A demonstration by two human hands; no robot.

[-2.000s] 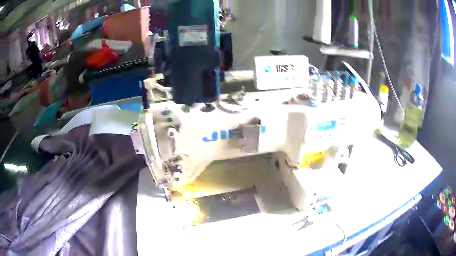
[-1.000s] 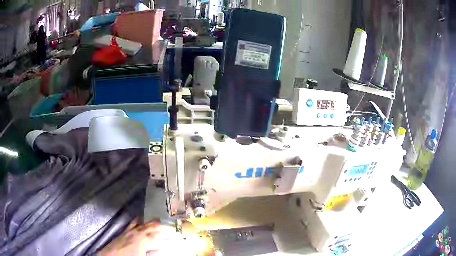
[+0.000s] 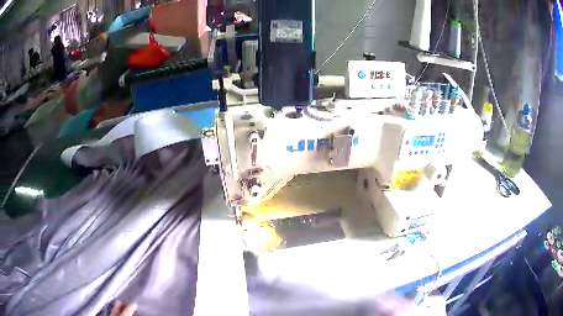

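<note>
Dark grey-purple cloth is draped in folds at the left. A stiff white strip curls over its top. More blurred grey-purple cloth lies across the front of the white table, below the sewing machine. The needle area, under yellow light, has no cloth beneath it. My left hand shows only as a few fingertips at the bottom edge, against the cloth. My right hand seems to be the pinkish blur at the cloth's right end, cut by the bottom edge. Neither grip can be made out.
Blue thread snips lie right of the bed. Black-handled shears and a bottle of yellowish liquid are at the far right. A dark slab stands above the machine. A blue crate is behind left.
The blurred hand at the bottom near the needle one second ago is gone from there. Cloth now lies across the table front, where the white top was bare two seconds ago. The camera view has shifted.
</note>
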